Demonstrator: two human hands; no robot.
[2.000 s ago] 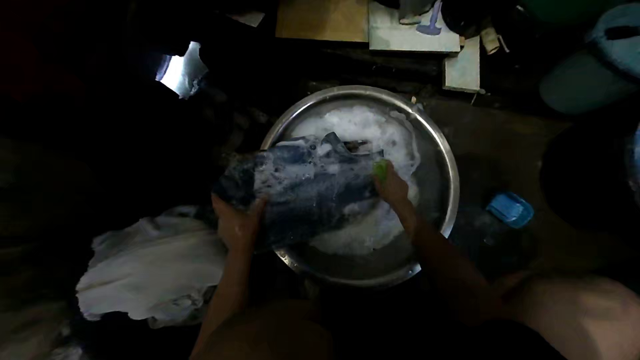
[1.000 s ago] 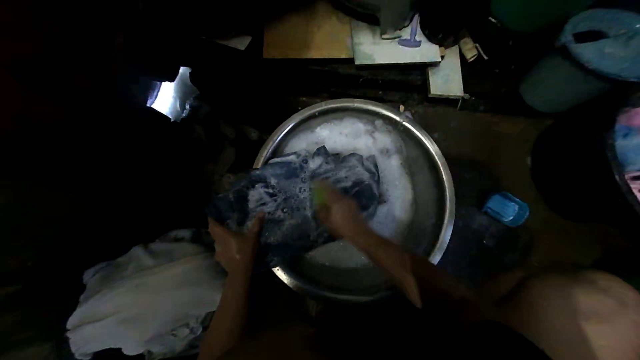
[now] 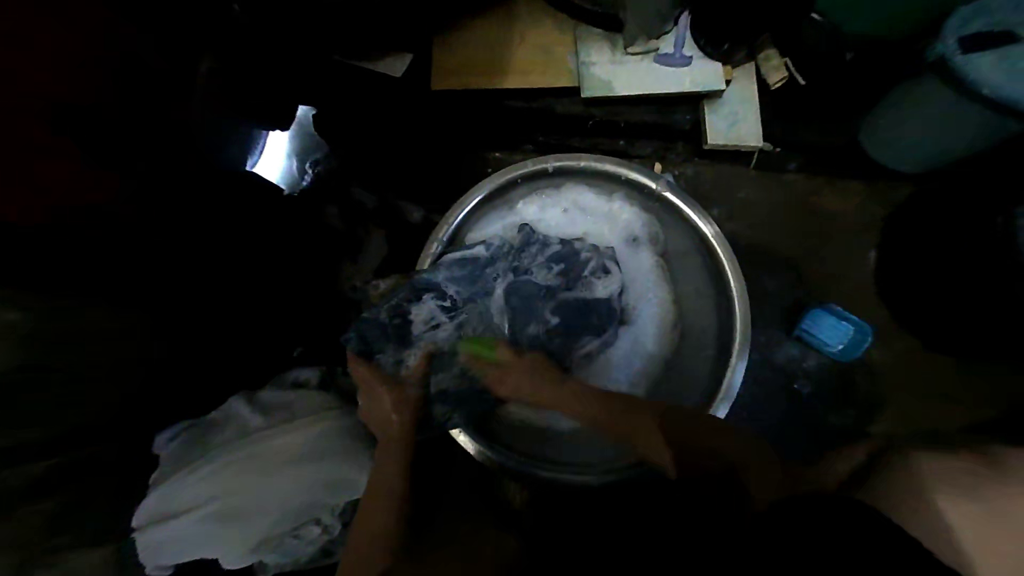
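Observation:
A round metal basin (image 3: 740,320) holds water and white suds (image 3: 640,320). Across its left part and rim lies a dark blue wet garment (image 3: 532,308), streaked with foam. My left hand (image 3: 390,392) grips the garment's near left edge, outside the basin's rim. In my right hand (image 3: 520,374) is a small green thing (image 3: 482,348), perhaps a brush or a bar of soap, held against the cloth; the fingers are blurred. Just left of my left forearm sits a heap of pale cloth (image 3: 264,472).
Right of the basin is a blue plastic container (image 3: 834,332). Beyond the basin lie boards (image 3: 504,48), one with a purple tool (image 3: 674,52) on it. A large greenish container (image 3: 928,120) stands at the far right. The left side is very dark.
My right hand with the green thing has moved left and nearer to me, from the garment's right end to its near left part. The garment looks more bunched. My left hand stays at its edge.

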